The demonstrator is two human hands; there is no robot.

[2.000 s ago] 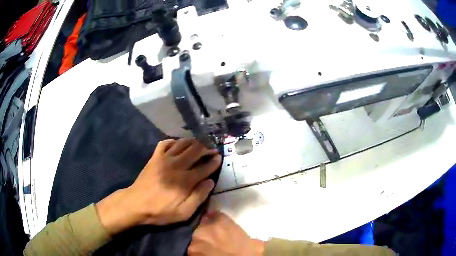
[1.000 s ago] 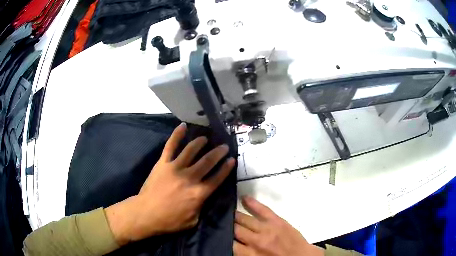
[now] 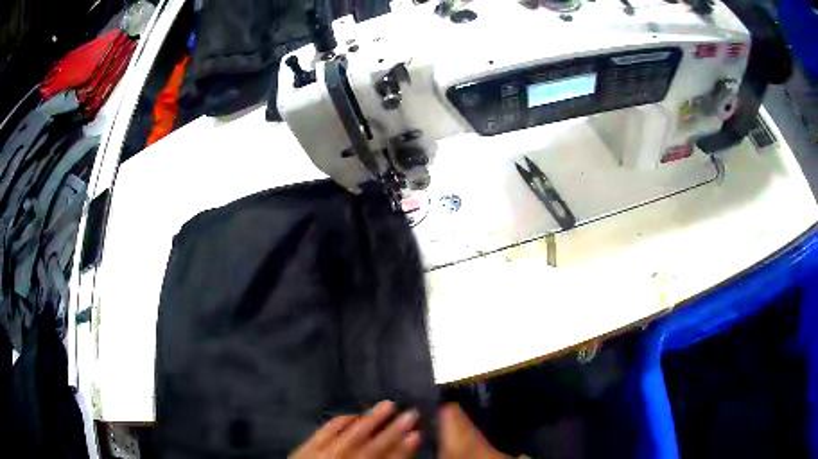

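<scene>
A black cloth bag panel (image 3: 260, 305) lies on the table left of and in front of the needle area, its top right corner at the presser foot (image 3: 395, 190). The white sewing machine (image 3: 413, 54) stands behind it. My left hand (image 3: 363, 435) lies on the panel's near right part, cut off by the bottom edge. My right hand (image 3: 465, 437) is at the panel's near right edge, also cut off; whether its fingers grip the cloth is not clear.
Thread snips (image 3: 544, 192) lie on the machine bed. A lit control panel (image 3: 565, 90) is on the machine arm. Red pieces (image 3: 90, 72) and grey pieces (image 3: 40, 206) are stacked at the left. Black pieces (image 3: 242, 45) lie behind the table. A blue bin (image 3: 659, 394) is at the lower right.
Both hands have moved from beside the presser foot down to the near end of the panel. More of the panel and machine shows. The view has shifted.
</scene>
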